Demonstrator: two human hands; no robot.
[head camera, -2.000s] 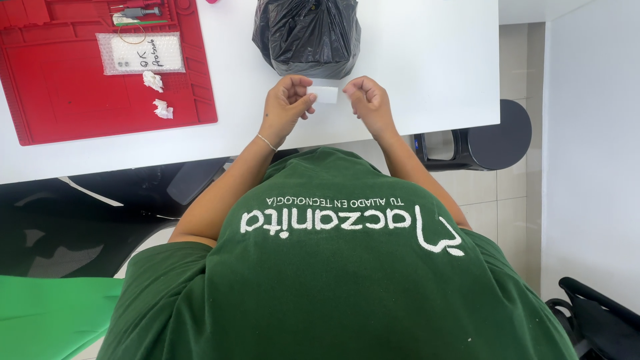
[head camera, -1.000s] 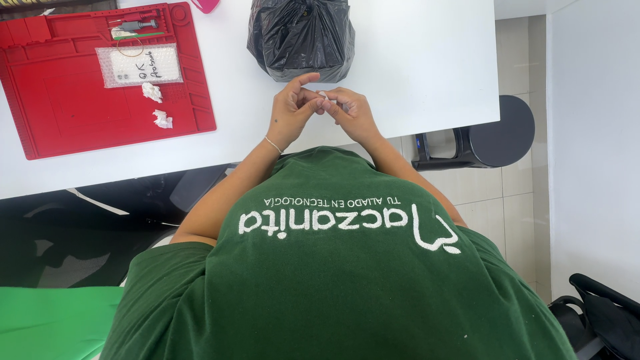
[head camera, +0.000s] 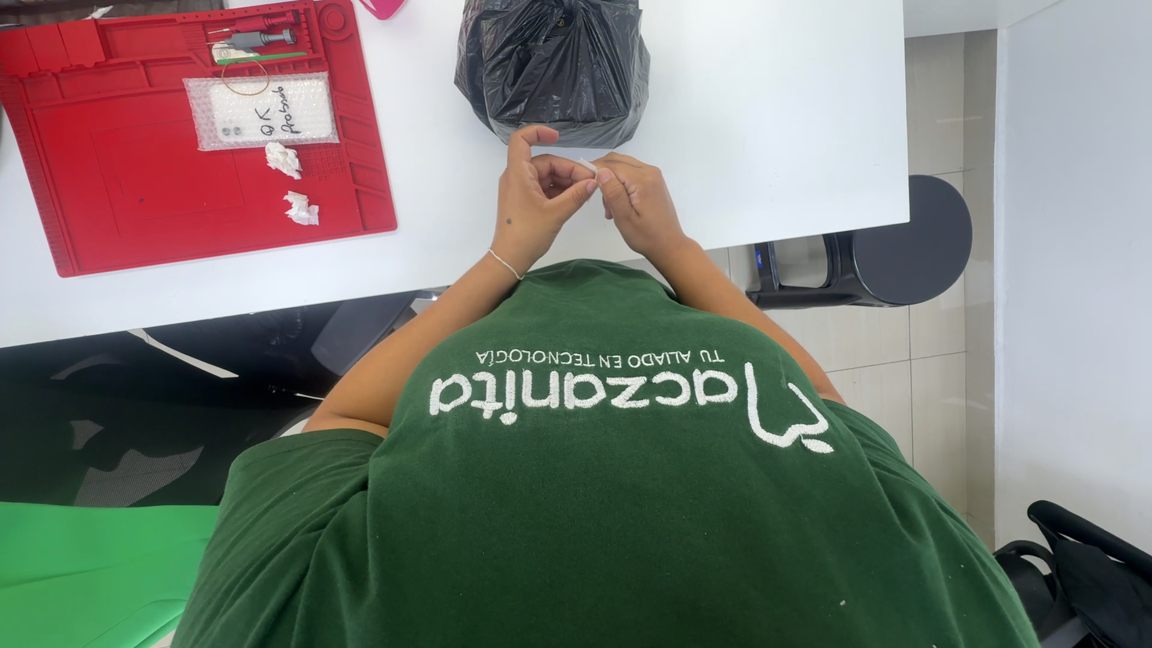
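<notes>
Between my two hands is a small white piece (head camera: 589, 166), perhaps paper, mostly hidden by the fingers. My left hand (head camera: 540, 193) pinches it between thumb and fingers, with the index finger raised and bent. The fingertips of my right hand (head camera: 637, 200) close on the same piece from the other side, touching the left fingertips. Both hands are above the white table's front edge, just in front of a knotted black plastic bag (head camera: 562, 76).
Left on the white table (head camera: 774, 117) lies a red repair mat (head camera: 180, 207) with screwdrivers (head camera: 261, 39), a bubble-wrapped phone (head camera: 261, 112) bearing handwriting, and two crumpled white tissues (head camera: 283, 160). A black stool (head camera: 913, 238) stands beyond the table's right edge.
The white piece was spread flat between my hands two seconds ago; now it is small and mostly covered by the fingers. My hands have come together.
</notes>
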